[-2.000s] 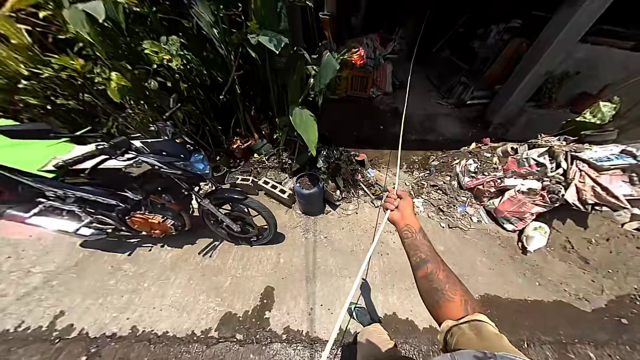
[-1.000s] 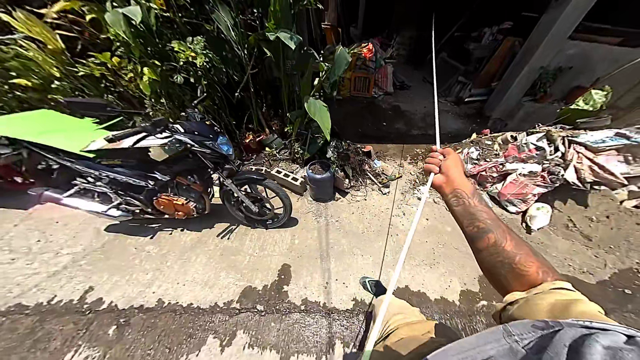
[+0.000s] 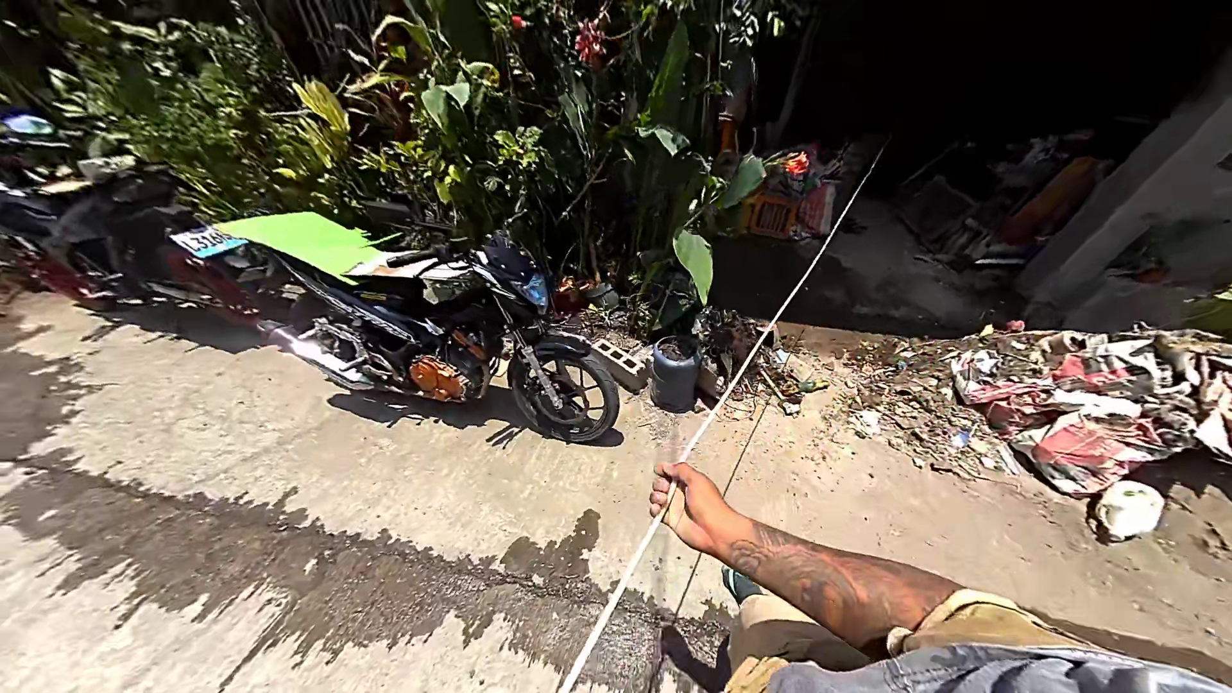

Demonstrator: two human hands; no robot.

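My right hand (image 3: 685,502) is closed around a long, thin white rod or cord (image 3: 736,378); which of the two I cannot tell. It runs in a nearly straight line from the bottom edge, through my fist, up to the right toward a dark covered area. My tattooed forearm reaches in from the lower right, below it my leg in tan cloth (image 3: 794,630) and a sandalled foot (image 3: 739,583). Beyond my hand stands a dark bucket-like container (image 3: 676,375) beside a hollow concrete block (image 3: 619,364). My left hand is out of view.
A motorcycle (image 3: 438,337) with a bright green sheet (image 3: 300,241) on its seat stands at left, before dense plants (image 3: 539,135). Another vehicle is behind it. Crumpled sacks and debris (image 3: 1097,414) lie at right. An orange crate (image 3: 770,214) stands near the dark opening. The concrete ground has wet patches.
My right hand, still gripping the white rod or cord, has come lower and to the left. The rod or cord now leans further right at its far end. The view has turned left.
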